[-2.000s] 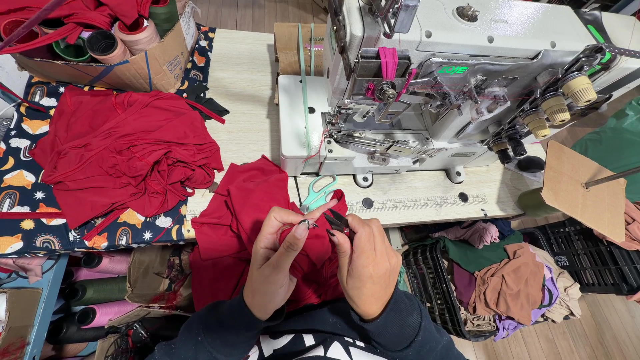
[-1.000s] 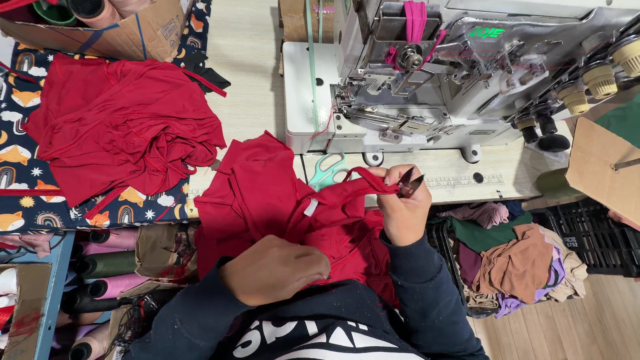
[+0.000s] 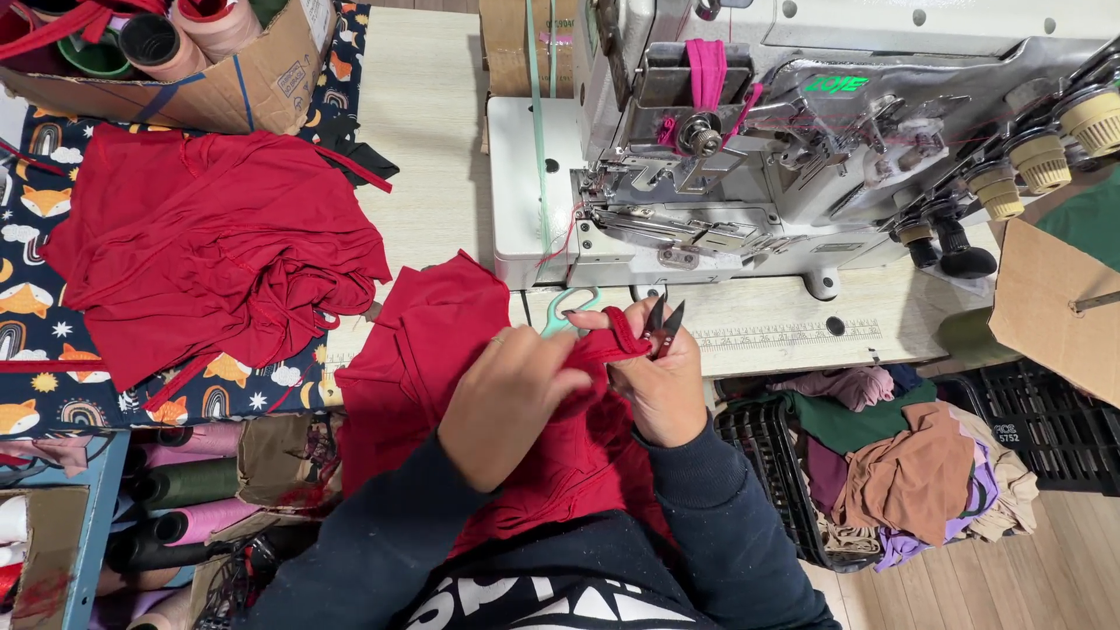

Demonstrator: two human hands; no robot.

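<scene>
My right hand (image 3: 661, 385) holds a pair of dark thread snips (image 3: 665, 325), blades pointing up, and also the bound edge of a red garment (image 3: 437, 341). Close to its left, my left hand (image 3: 512, 398) is over the same red fabric, slightly blurred; whether its fingers pinch the cloth cannot be told. The garment drapes from the table edge down over my lap. Behind the hands, teal-handled scissors (image 3: 569, 308) lie partly hidden beside the industrial sewing machine (image 3: 700, 219).
A pile of red fabric (image 3: 219, 254) lies at left on fox-print cloth (image 3: 48, 302). Behind it stands a cardboard box (image 3: 262, 83) of thread cones. Thread cones (image 3: 188, 481) also fill a shelf below. At lower right is a black plastic crate (image 3: 761, 455) of fabric pieces.
The snips were between both hands two seconds ago, then in my right hand at the right. My left hand has moved up from the lower fabric toward my right hand.
</scene>
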